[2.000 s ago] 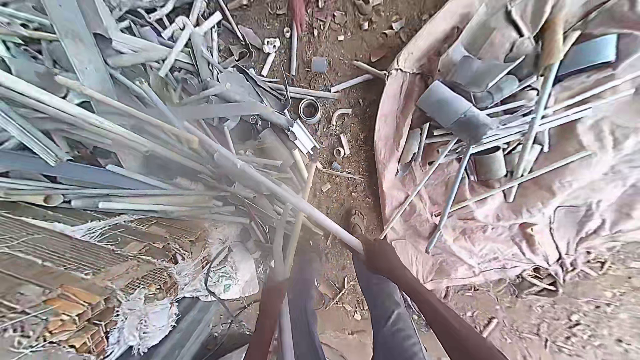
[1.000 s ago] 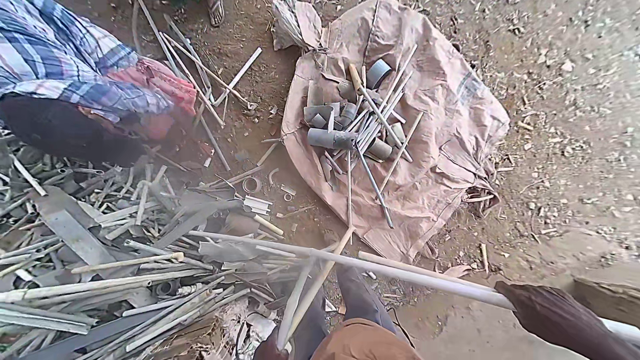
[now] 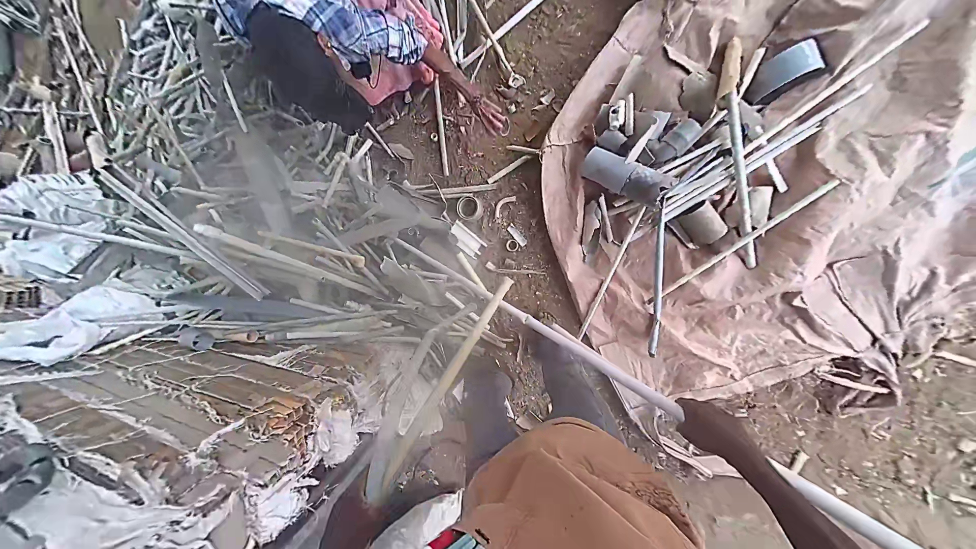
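Observation:
My right hand (image 3: 705, 423) is closed around a long white plastic pipe (image 3: 602, 364), which slants from the scrap heap past my hand to the bottom right corner. At the lower left, my left hand (image 3: 364, 499) is low and blurred; pale pipes (image 3: 450, 370) rise from it, a yellowish one and a whitish one crossing near their upper ends. The heap of pipe and plastic scrap (image 3: 305, 267) lies in front of and left of me. On a spread pinkish sack (image 3: 770, 320) at the right lie gray pipe pieces (image 3: 610, 169) and thin rods.
A co-worker in a checked shirt (image 3: 335, 27) bends over the heap at the top, a hand (image 3: 488, 113) close to the ground. White ring fittings (image 3: 469, 207) lie on the soil between heap and sack. A bundle of slats (image 3: 183, 404) with torn white sacking is at the lower left.
The view has swung left and nearer the heap since a second ago. The long pipe now slants more steeply down to the right. The co-worker's hand now shows over the ground.

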